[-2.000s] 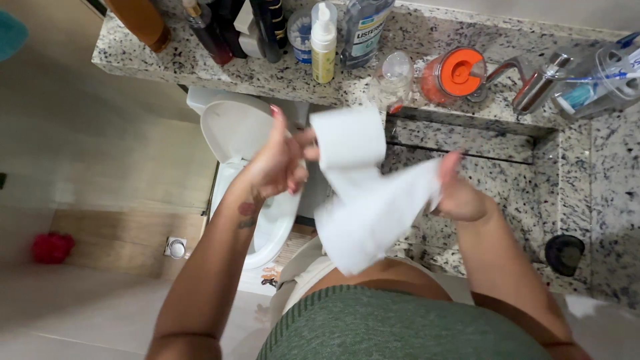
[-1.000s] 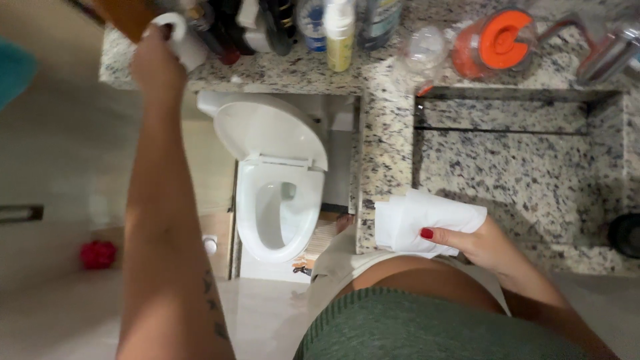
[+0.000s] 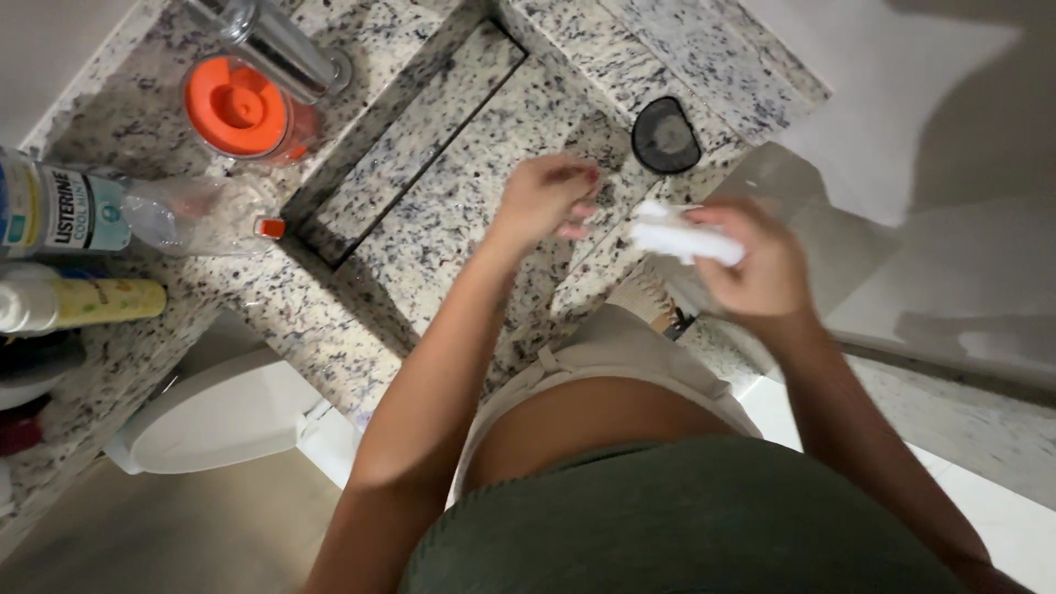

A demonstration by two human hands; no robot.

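In my right hand is a folded wad of white toilet paper, pinched between thumb and fingers over the counter's front edge. My left hand hovers above the granite sink basin with its fingers curled; whether anything small is in it cannot be seen. A dark, round-sided object with a grey middle lies on the counter just beyond the paper. Both hands are slightly blurred, and they do not touch each other.
A chrome faucet stands by a clear container with an orange lid. To the left are a clear plastic bottle, a Listerine bottle and a yellow-labelled bottle. The toilet is below the counter at left.
My left hand has left the toilet roll at the counter's far end and come over the sink. The paper in my right hand looks more compact. The view has swung to the right.
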